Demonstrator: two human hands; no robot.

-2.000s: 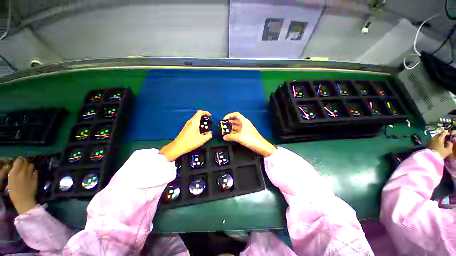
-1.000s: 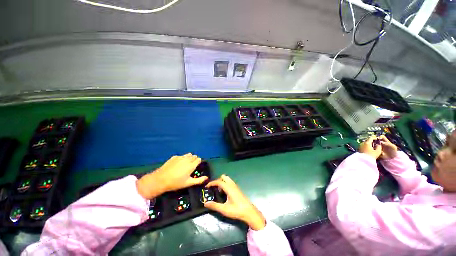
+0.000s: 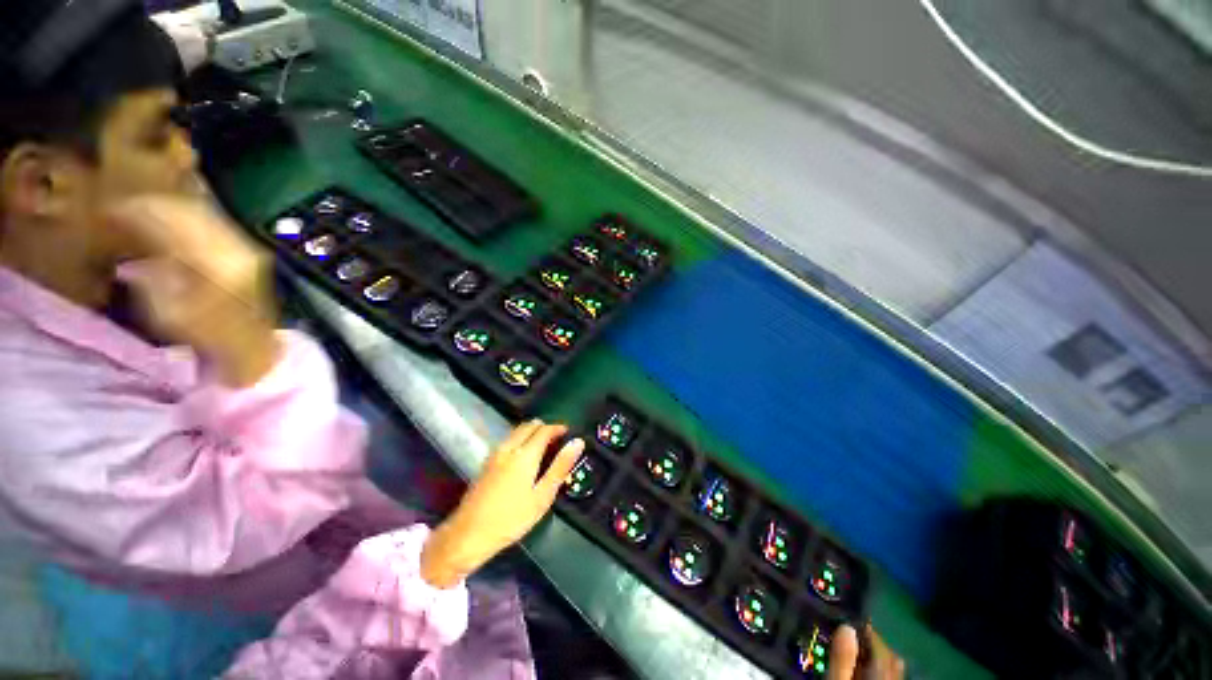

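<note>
The foam tray (image 3: 727, 557) lies slanted in front of me, with a gauge in each pocket; one gauge (image 3: 689, 561) shows red, green and white marks. My left hand (image 3: 512, 494) grips the tray's left end, its fingertips beside the end gauge. My right hand (image 3: 864, 656) is at the tray's right end, mostly cut off by the bottom edge; its visible fingers straddle the tray's end wall. No loose gauge shows in either hand.
A full tray (image 3: 538, 323) stands behind left, beside a neighbouring worker's tray (image 3: 399, 303). Another low tray (image 3: 452, 179) lies farther back. The blue mat (image 3: 784, 392) is behind my tray. A tray stack (image 3: 1004, 565) is at right. A worker (image 3: 173, 425) sits at left, one hand near the face.
The view has swung left and tilted. My hands have moved from the gauges near the tray's right end to opposite ends of the tray. The neighbour at left has come into view.
</note>
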